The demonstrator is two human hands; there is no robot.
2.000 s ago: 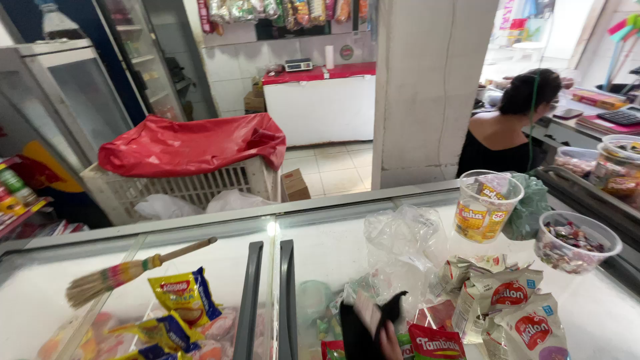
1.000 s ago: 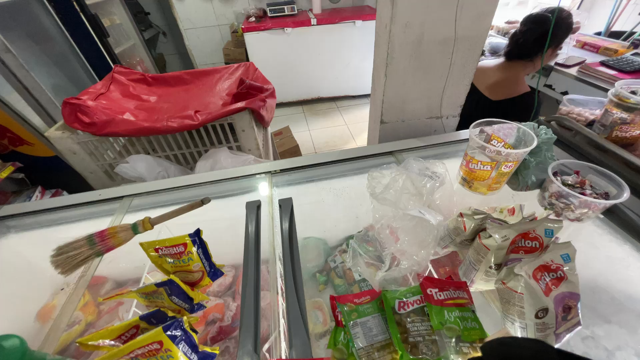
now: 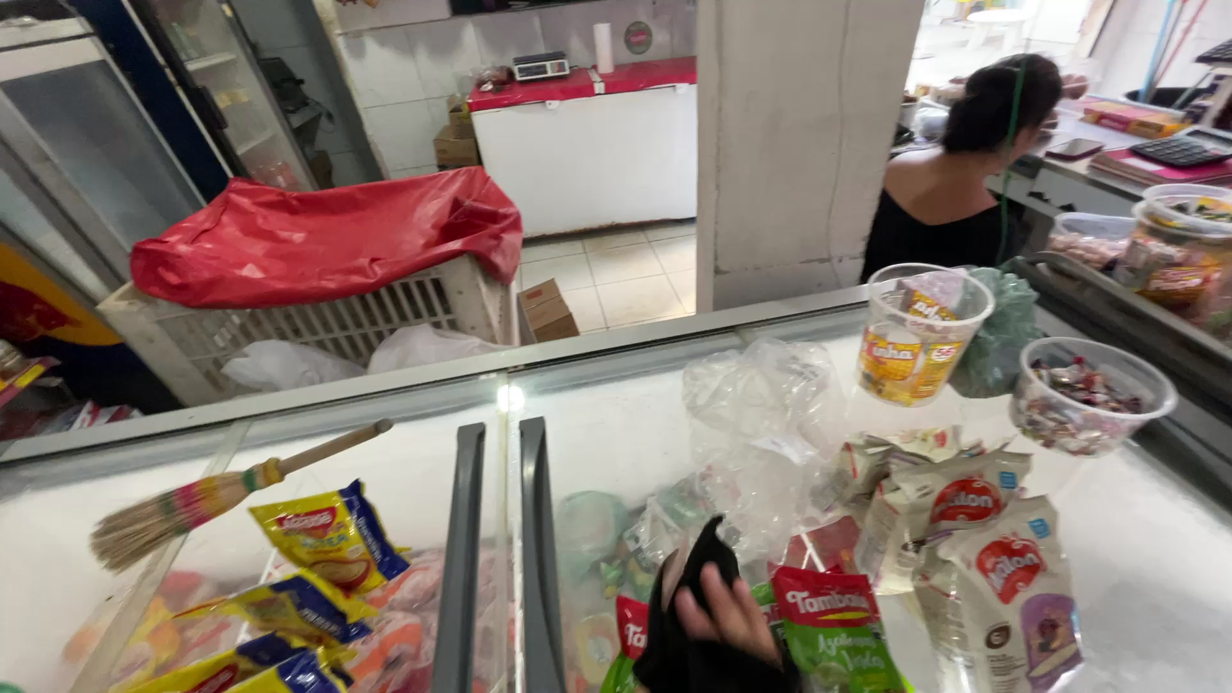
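Observation:
My right hand (image 3: 722, 611), in a black sleeve, is at the bottom centre over the glass freezer lid, its fingers on a bunched black cloth (image 3: 664, 621). It partly hides the red and green food pouches; one pouch (image 3: 833, 616) shows just right of it. White and red pouches (image 3: 1001, 577) stand farther right. Crumpled clear plastic bags (image 3: 760, 414) lie beyond the hand. At left are yellow and blue packets (image 3: 332, 539) and a small straw brush (image 3: 183, 510). My left hand is out of view.
Two grey handles (image 3: 460, 558) run along the lids. A clear tub with a printed label (image 3: 914, 337) and a tub of wrapped sweets (image 3: 1092, 399) stand at the right. Behind are a crate (image 3: 385, 318) under red plastic and a seated person (image 3: 982, 164).
One second ago the pouches stood uncovered, with only a dark shape at the bottom edge. My right hand with the black cloth is now among them.

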